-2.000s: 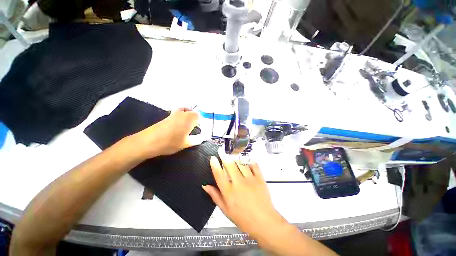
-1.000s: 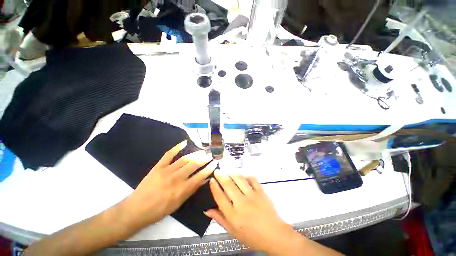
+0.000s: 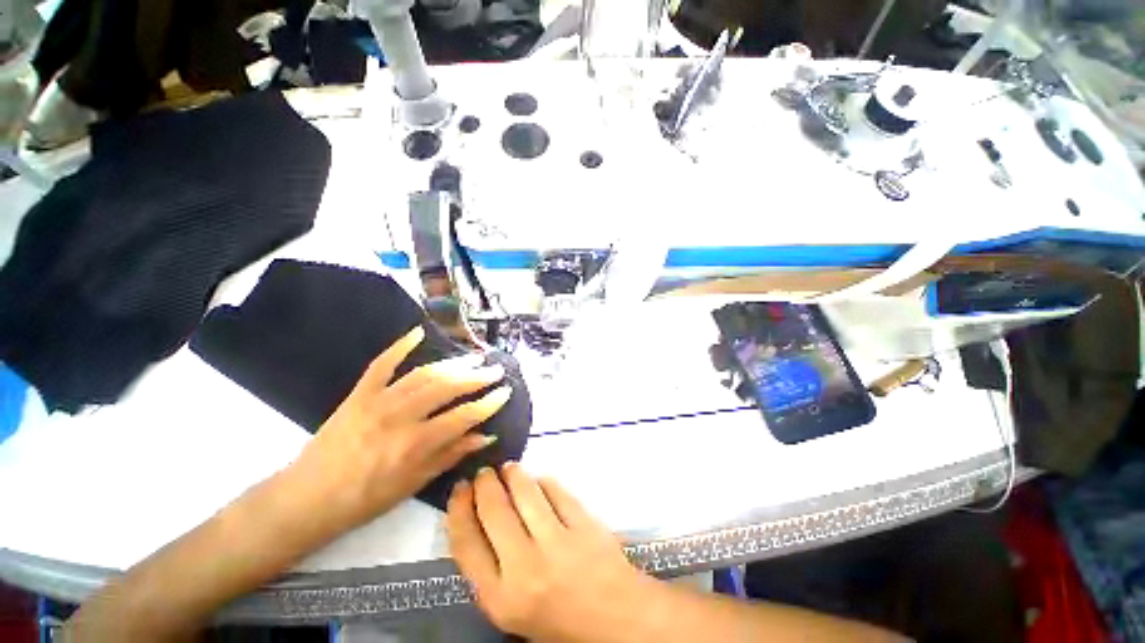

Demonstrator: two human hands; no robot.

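A black ribbed cut piece (image 3: 314, 327) lies flat on the table, its right end curved beside the needle area. My left hand (image 3: 408, 421) lies spread on the piece, fingertips just left of and below the presser foot area. My right hand (image 3: 534, 540) is at the piece's front edge, fingertips on the fabric; whether it pinches the edge is unclear. The white sewing machine (image 3: 753, 189) stands behind, its needle partly hidden by the metal strip on the head. A larger stack of black cut pieces (image 3: 163, 226) lies at the left.
A smartphone (image 3: 795, 373) with a lit screen lies right of the needle area. A measuring scale (image 3: 804, 528) runs along the table's front edge. A white cable hangs at the right. A blue sheet (image 3: 13, 402) shows at the far left. Dark fabric lies behind the table.
The piece's right end now curves past the needle area. My right hand has moved from beside the needle to the piece's front edge. My left hand has moved from the needle area onto the fabric.
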